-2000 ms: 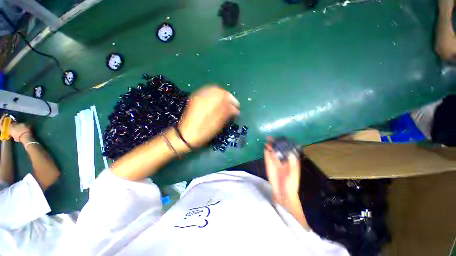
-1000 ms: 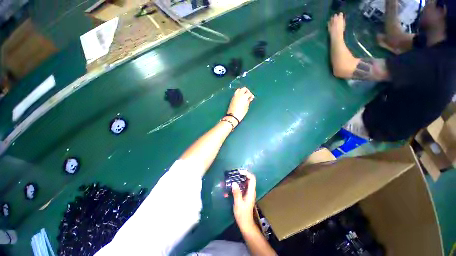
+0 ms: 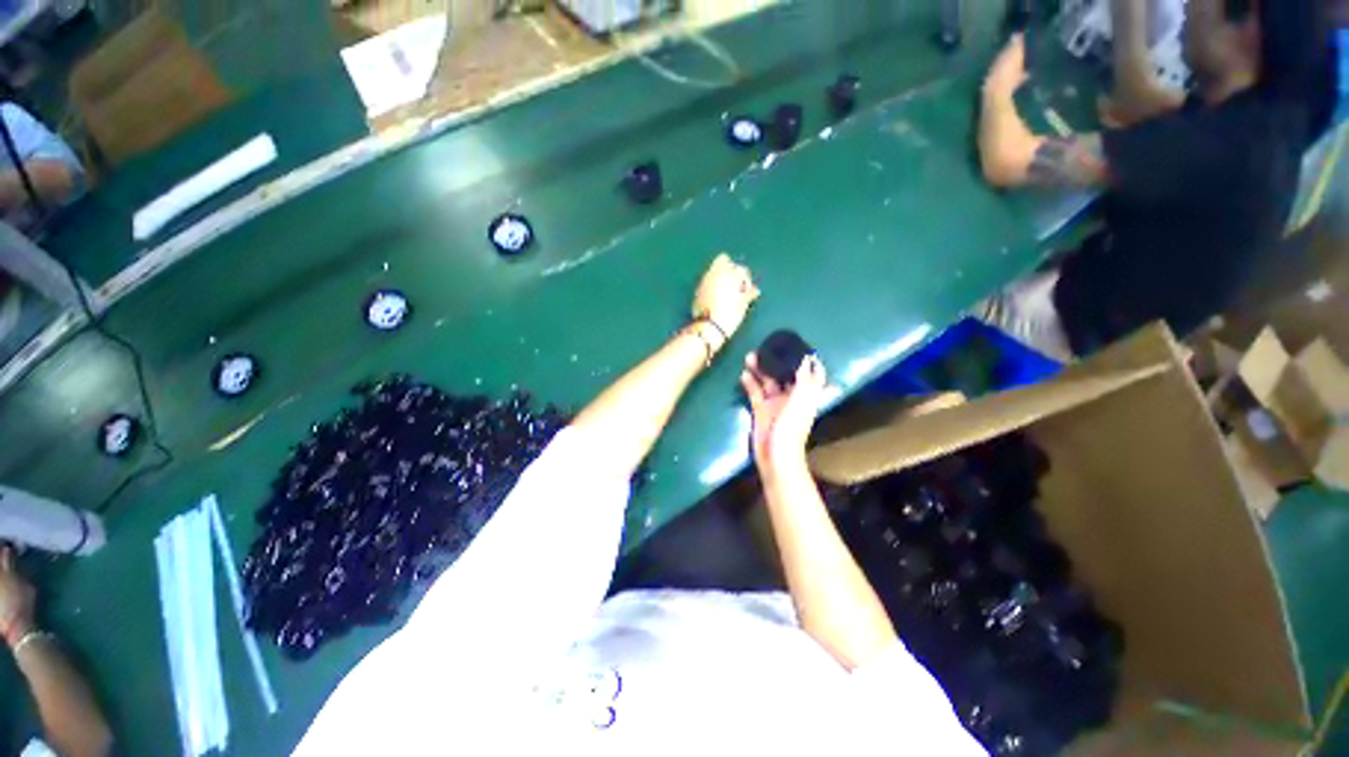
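My right hand (image 3: pixel 787 407) holds a round matt black housing (image 3: pixel 781 355) in its fingers, above the worktop's near edge by the carton. My left hand (image 3: pixel 727 296) is over the green worktop (image 3: pixel 873 222), a little left of and beyond the right hand. Its fingers are curled together; whether a small piece is between them cannot be told. A large heap of small glossy black pieces (image 3: pixel 388 510) lies on the worktop at the left, partly behind my left sleeve.
An open cardboard carton (image 3: pixel 1184 533) of black housings (image 3: pixel 962 592) stands at my right. White-faced round units (image 3: pixel 511 234) and dark units (image 3: pixel 642 182) lie along the belt. Pale strips (image 3: pixel 193 629) lie left of the heap. A person (image 3: pixel 1184 207) sits at right; another's arm shows at lower left.
The view has shifted, bringing the heap and carton further in. My right hand has moved closer to the left hand, and the held housing now shows its dark, smooth side.
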